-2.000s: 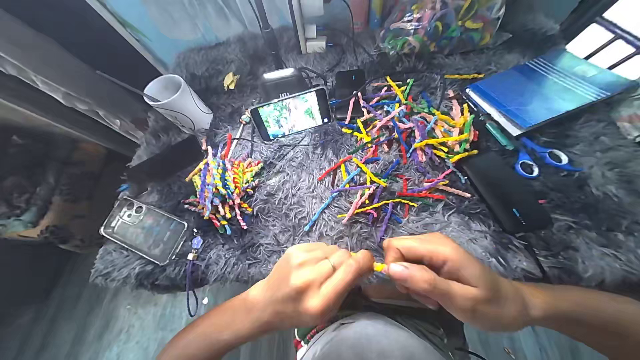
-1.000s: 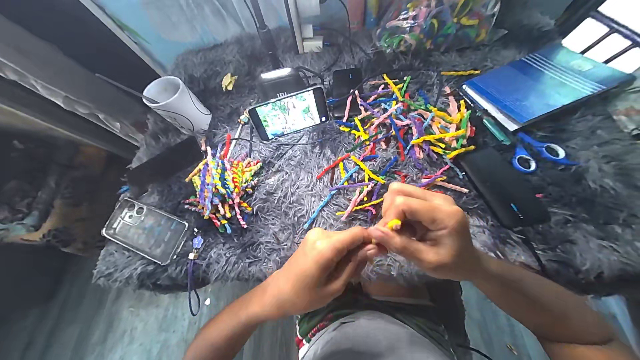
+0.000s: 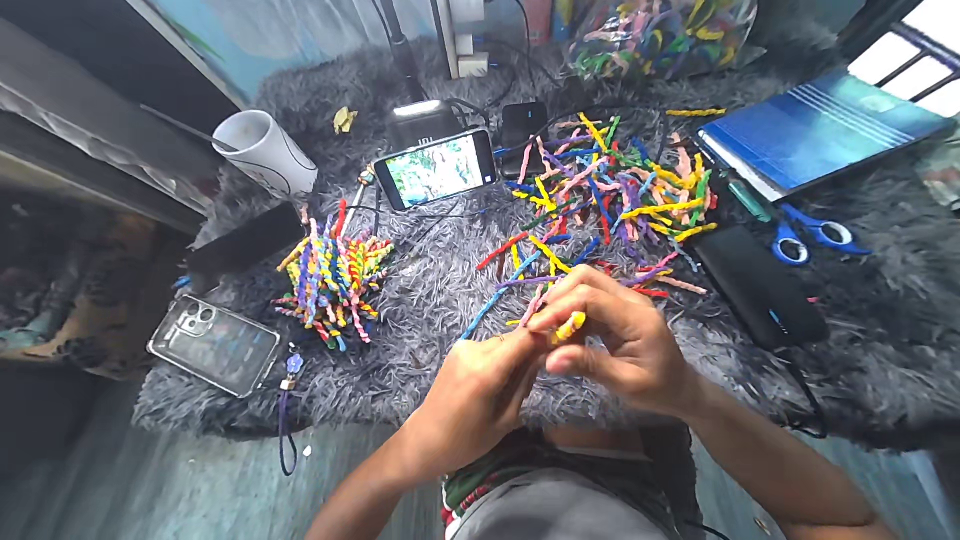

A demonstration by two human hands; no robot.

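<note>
My left hand (image 3: 484, 390) and my right hand (image 3: 619, 345) meet above the front edge of the table. A short yellow twisted fuzzy strand (image 3: 568, 328) shows between them; my left fingertips pinch its lower end, while the right thumb and fingers curl around it. The rest of the strand is hidden by the fingers. Just beyond the hands lies a loose spread of colourful fuzzy strands (image 3: 600, 191). To the left sits a dense bunch of two-coloured twisted strands (image 3: 330, 281).
A lit phone (image 3: 435, 169) leans at the back centre, with a white cup (image 3: 266, 154) to its left. At left lies a clear phone case (image 3: 215, 345). Blue-handled scissors (image 3: 821, 232), a black power bank (image 3: 761, 289) and a blue notebook (image 3: 825, 131) lie on the right.
Two seconds ago the hands were lower, with the yellow strand stretched between their fingertips. They have since come closer together and my right hand has turned upward, its fingers now more loosely curled.
</note>
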